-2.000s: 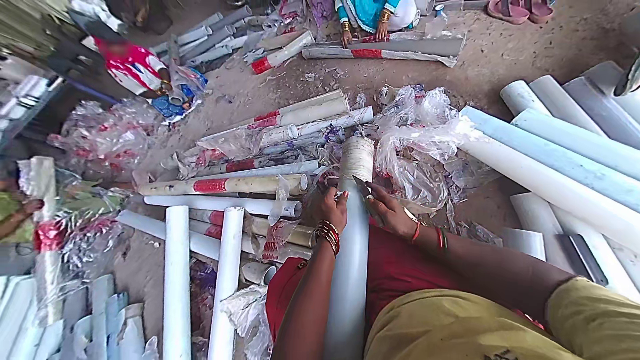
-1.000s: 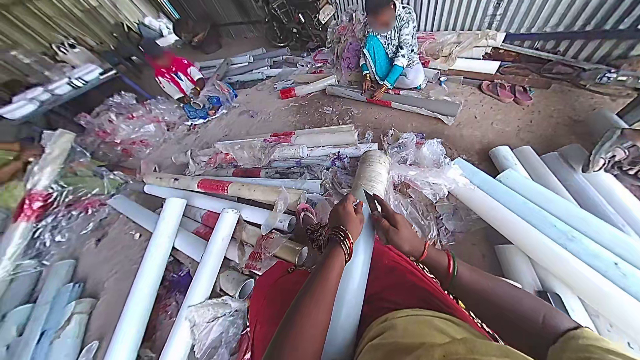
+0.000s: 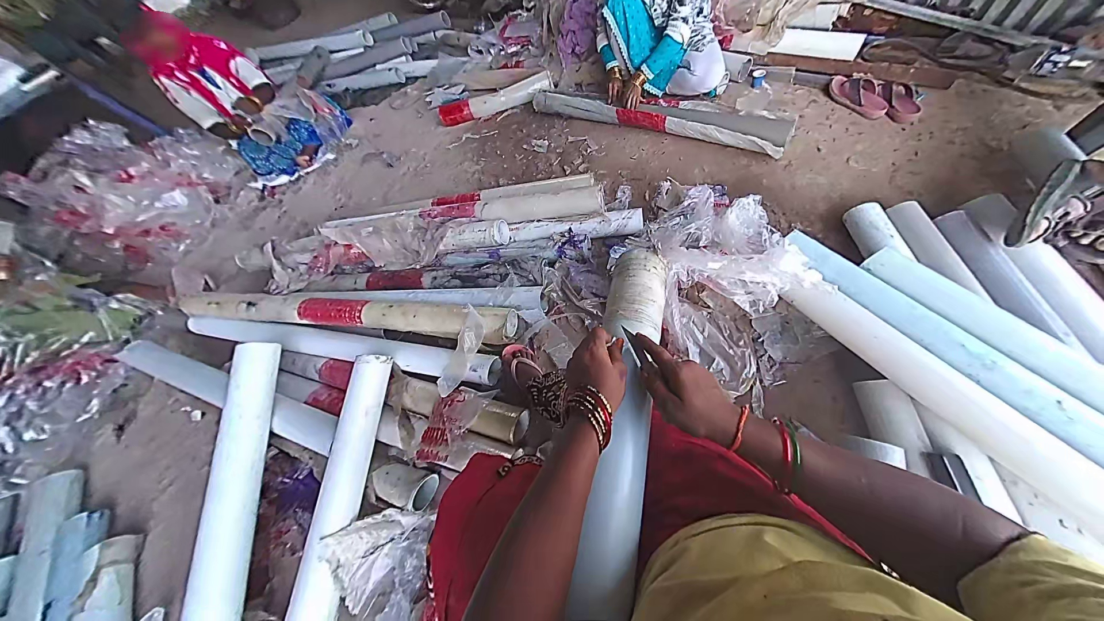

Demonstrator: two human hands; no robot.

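A white plastic pipe [image 3: 612,492] lies lengthwise across my lap, its far end rough and beige. On the left side of this pipe rests my left hand [image 3: 597,366], fingers bent near the edge of the beige part; whether it pinches something is too small to tell. My right hand [image 3: 681,384] is closed on a small dark blade [image 3: 631,338], whose tip touches the pipe beside my left fingers. Clear plastic film [image 3: 724,250] lies crumpled around the far end.
Pipes with red bands [image 3: 345,312] lie left of my lap, white pipes [image 3: 931,362] to the right. Plastic film [image 3: 129,190] is heaped at the far left. Two people sit ahead, one with hands on a wrapped pipe [image 3: 690,125]. Pink sandals [image 3: 875,99] lie beyond.
The view has tilted down since one second ago. Both hands remain near the beige end of the pipe, with small shifts of the fingers.
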